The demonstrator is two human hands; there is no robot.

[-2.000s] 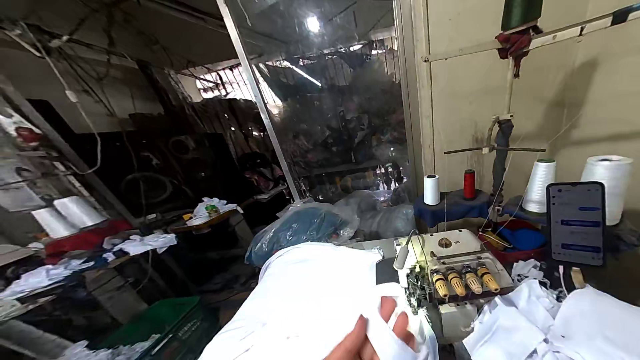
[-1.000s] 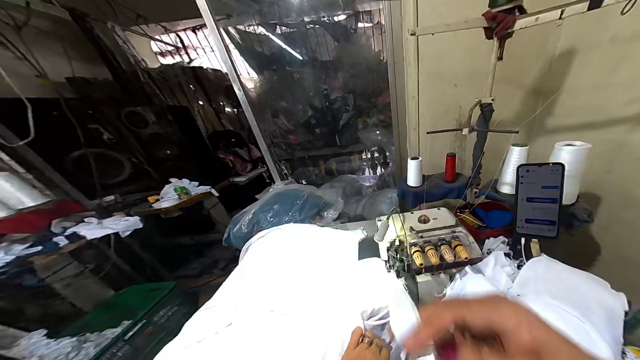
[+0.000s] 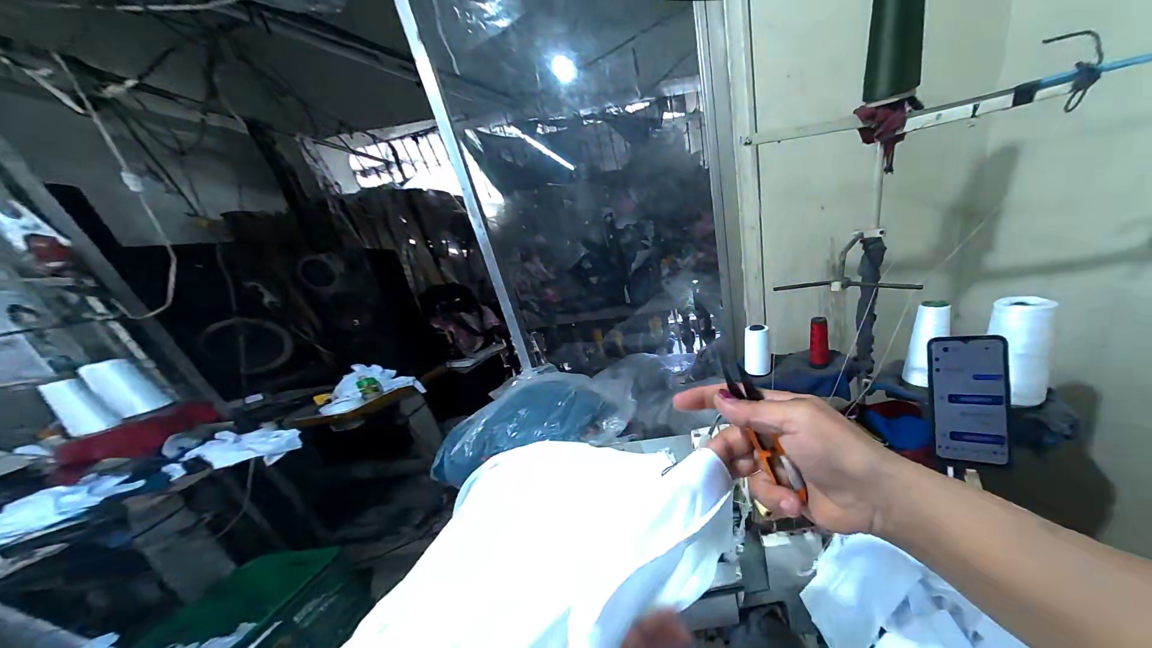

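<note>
My right hand [image 3: 801,450] holds scissors with orange handles [image 3: 776,463], their dark blades pointing up past my thumb. Its fingers also touch the raised edge of a white cloth [image 3: 576,540], which spreads over the front of the sewing machine. My left hand [image 3: 659,630] is blurred at the bottom edge, close to the cloth's lower fold; its grip cannot be made out. Behind my right hand and the cloth, the sewing machine [image 3: 720,607] is mostly hidden.
A phone [image 3: 969,400] stands upright at right, before white thread cones [image 3: 1023,351]. White cloth pieces [image 3: 886,589] lie at lower right. A plastic-wrapped blue bundle [image 3: 540,418] sits behind the cloth. A green crate [image 3: 270,585] is at lower left.
My right hand has risen over the machine and now shows the scissors. The white cloth's right edge is lifted. My left hand is lower, nearly out of view.
</note>
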